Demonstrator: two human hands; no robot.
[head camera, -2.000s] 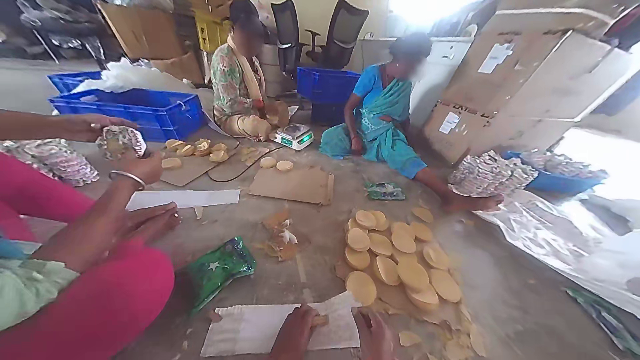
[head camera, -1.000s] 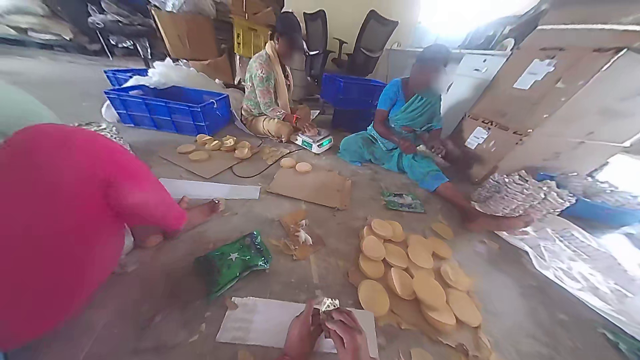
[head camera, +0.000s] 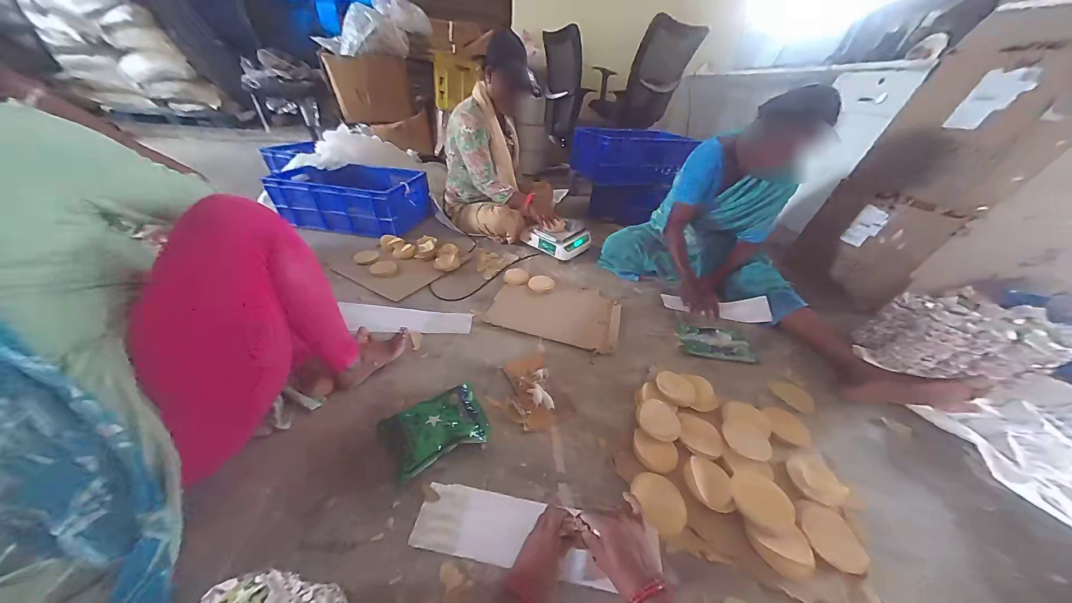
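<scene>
My left hand (head camera: 543, 548) and my right hand (head camera: 618, 544) meet over a white strip of card (head camera: 477, 528) on the floor. Their fingertips pinch a small crumpled piece (head camera: 579, 529), too blurred to name and partly hidden by the fingers. Right of my hands lies a spread pile of round, flat, tan discs (head camera: 702, 435), on brown sheet material. A shiny green plastic packet (head camera: 435, 427) with a star lies beyond the card's left end. Brown scraps (head camera: 532, 394) lie past it.
A seated person (head camera: 494, 142) reaches to a digital scale (head camera: 559, 241); another (head camera: 729, 201) bends over a white strip. A third person's pink-clad leg (head camera: 243, 327) is close on the left. Cardboard (head camera: 553, 316), blue crates (head camera: 347, 201) and a bundle at the bottom edge (head camera: 272, 586) also lie around.
My hands stay together over the card. The person on the right now reaches down to a white strip. At left, the neighbour's hands, seen two seconds ago holding a small bundle, are out of view.
</scene>
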